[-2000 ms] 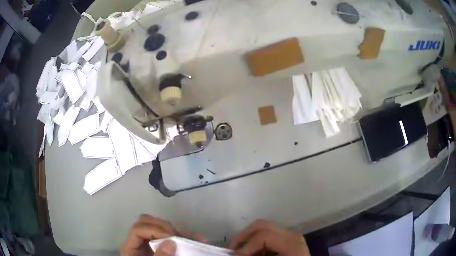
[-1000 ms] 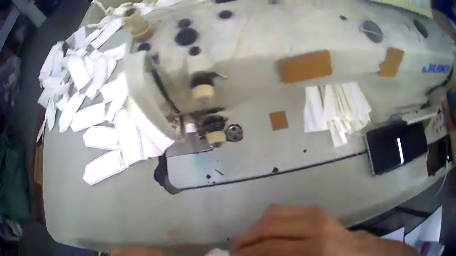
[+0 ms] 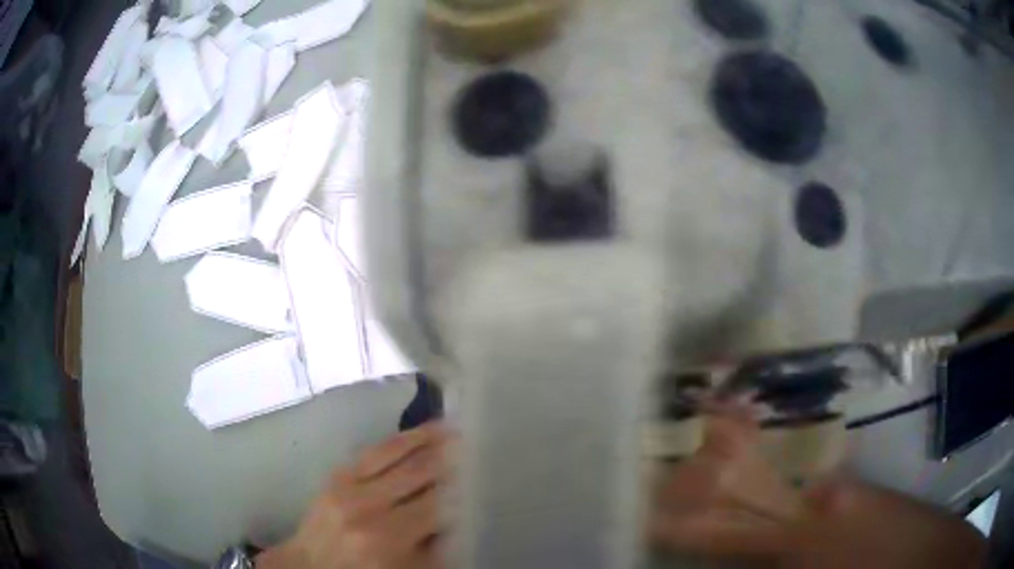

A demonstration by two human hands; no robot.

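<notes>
The off-white sewing machine head looms large and blurred in front of me. Its thick off-white guard stands between my hands and hides the needle area and part of both hands. My left hand is on the table left of the guard, fingers pointing right; its fingertips are hidden. My right hand is right of the guard, close under the head near small metal parts, and blurred. I cannot see what either hand holds. A loose pile of flat white pointed cloth pieces lies left of the machine.
The black phone lies at the right, cut by the machine head and the edge of view. The table has a rounded front left corner. A silver wristwatch shows on my left wrist at the bottom edge.
The view has moved in close, so the machine head now fills the middle and right. Both hands have moved forward from the table's front edge to the sewing area. The white piece between them has gone from sight.
</notes>
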